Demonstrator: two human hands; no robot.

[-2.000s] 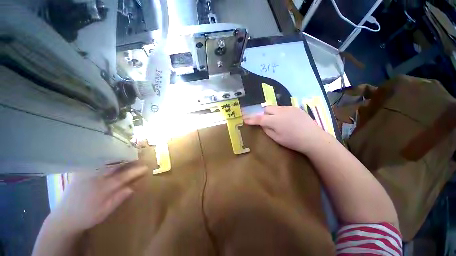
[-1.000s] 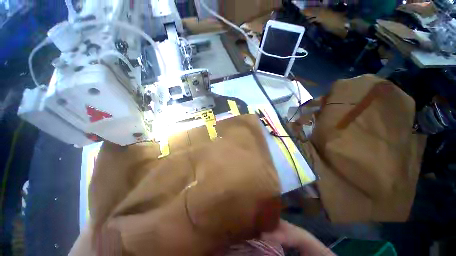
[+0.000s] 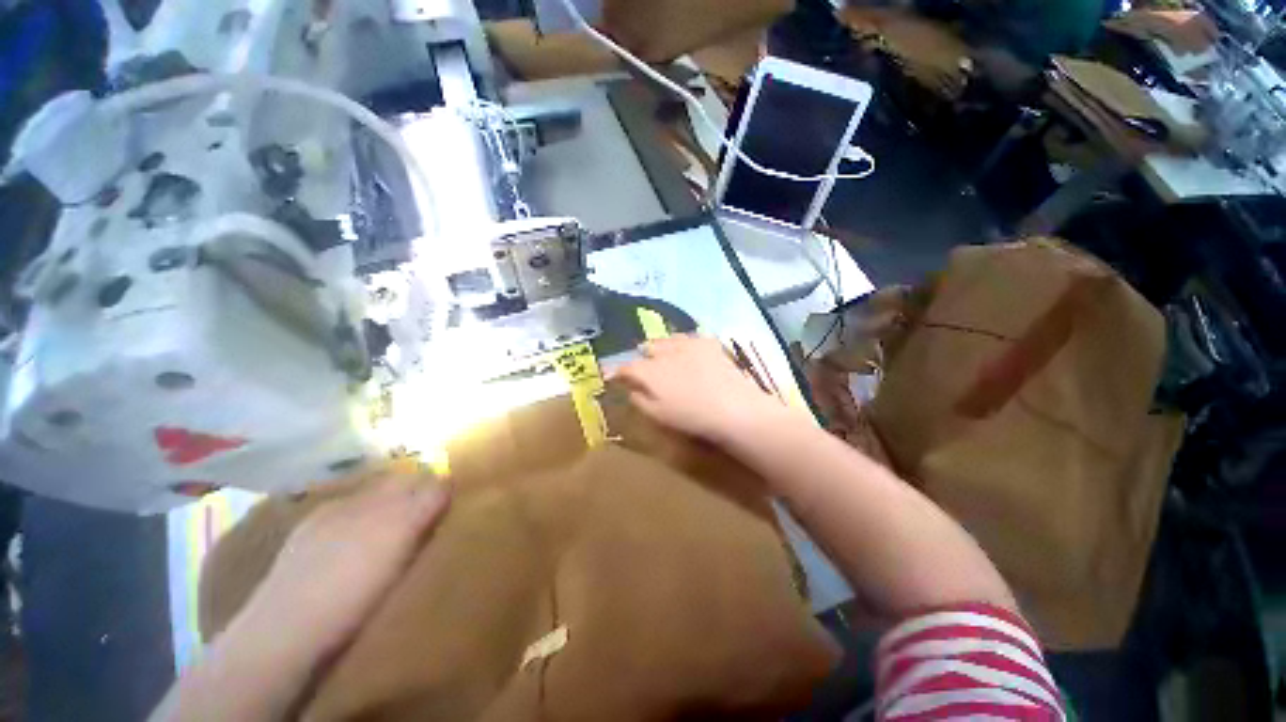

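The brown tote bag body [image 3: 649,564] lies over the white table sheet, its far edge at the pattern sewing machine [image 3: 184,339]. A yellow positioning template [image 3: 590,409] rests over that edge; its left arm is partly covered by my left hand. My left hand [image 3: 381,505] lies on the bag at its far left, fingertips beside the bright needle area. My right hand [image 3: 677,384] rests at the bag's far right edge, fingertips near the yellow bracket. Whether its fingers pinch the fabric is not clear. The presser clamp [image 3: 543,268] is behind the template. Glare hides the needle.
A bag stack [image 3: 1058,466] with a reddish strip is at the right. A white-framed control panel [image 3: 793,141] with a white cable stands behind the table. Thin dark sticks [image 3: 755,370] lie right of my right hand. More brown pieces lie at the far right.
A second ago both hands were at the bag's near side. Now both have moved forward onto its far edge by the template. The bag's near part lies flatter, and the reddish patch no longer shows.
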